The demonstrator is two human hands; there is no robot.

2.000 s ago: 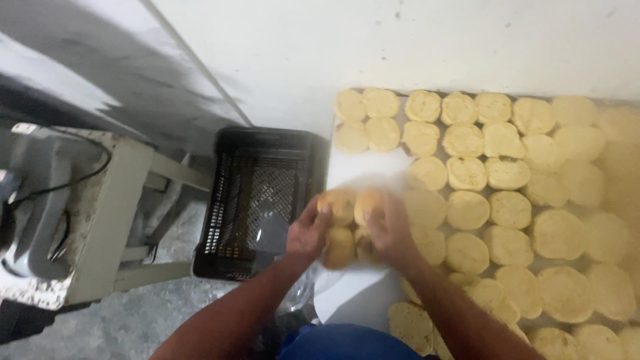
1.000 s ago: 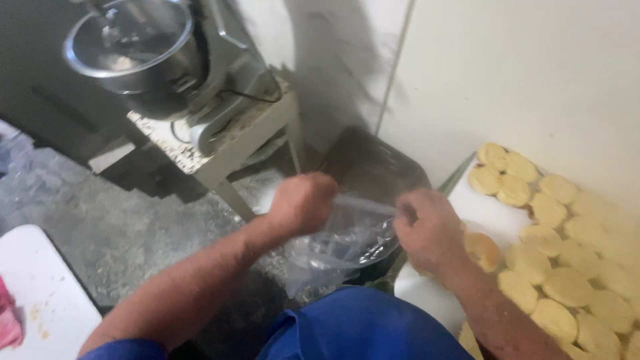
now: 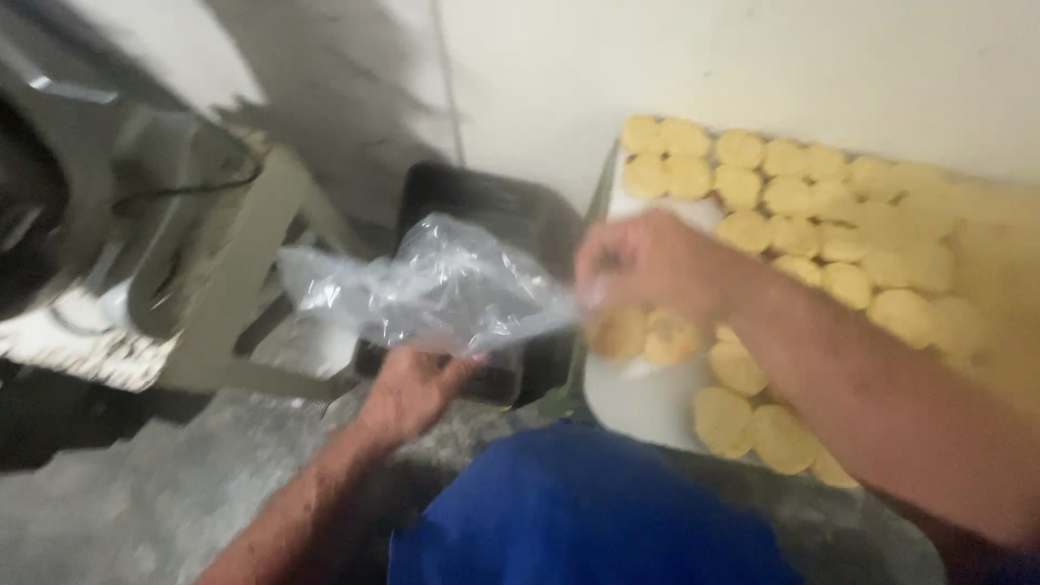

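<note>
A clear plastic bag stretches between my hands, above a black plastic crate. My right hand grips one end of it at the table's left edge. At its lower edge my left hand pinches the film between thumb and fingers. Just below my right hand, browned bread rolls rest on the white tabletop, partly hidden by the hand. Rows of round yellow buns cover the table to the right, some behind my right forearm.
A metal stand with a speckled top holds a grey machine and a dark cord at the left. A pale wall runs behind the crate and table. Grey floor shows at the lower left.
Two seconds ago both hands held a group of rolls over the table edge. One second ago they held the clear bag near the crate; now it is spread out sideways between them.
</note>
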